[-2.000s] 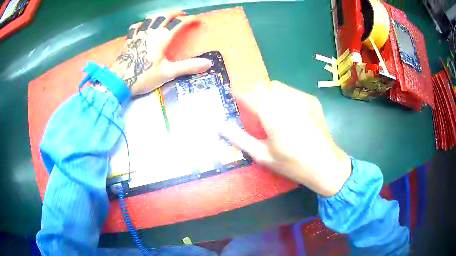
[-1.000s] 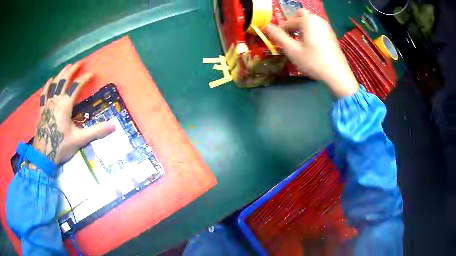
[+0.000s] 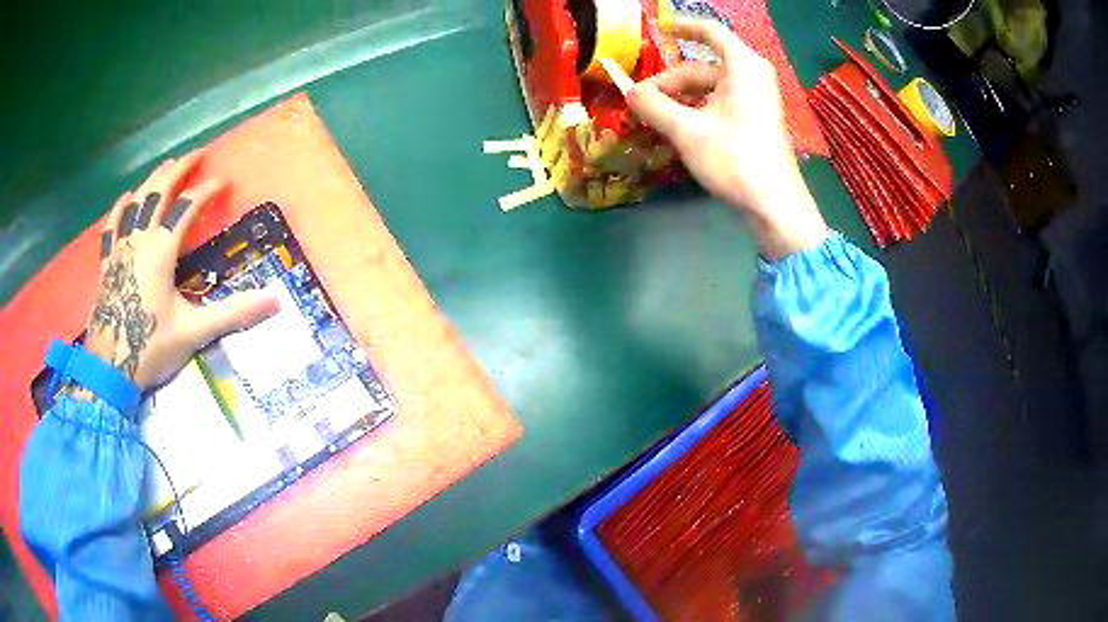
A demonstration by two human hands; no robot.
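Observation:
My left hand [image 3: 152, 298] lies spread on the tablet assembly [image 3: 201, 520], thumb on the pale shield plate of the blue mainboard [image 3: 298, 389]. The tablet lies open back up on an orange-red foam pad [image 3: 419, 377]. My right hand [image 3: 729, 128] is at the red tape dispenser [image 3: 557, 55], thumb and index finger together on the end of a tape strip [image 3: 616, 75] by the yellow roll [image 3: 617, 34]. Several short tape pieces [image 3: 525, 194] hang off the dispenser's front. Strong glare whitens the battery area [image 3: 201, 444].
Red bubble-wrap sheets [image 3: 790, 85] with a board, partly hidden by my right hand, lie behind the dispenser. Stacked red bags [image 3: 869, 164] and a small yellow tape roll [image 3: 928, 107] are at the right. A blue-rimmed bin [image 3: 668, 456] of red bags is by my lap.
The view has shifted right. My right hand has left the tablet's right edge for the dispenser, and its thumb and index finger have come together at the tape end. My left hand has stayed on the tablet.

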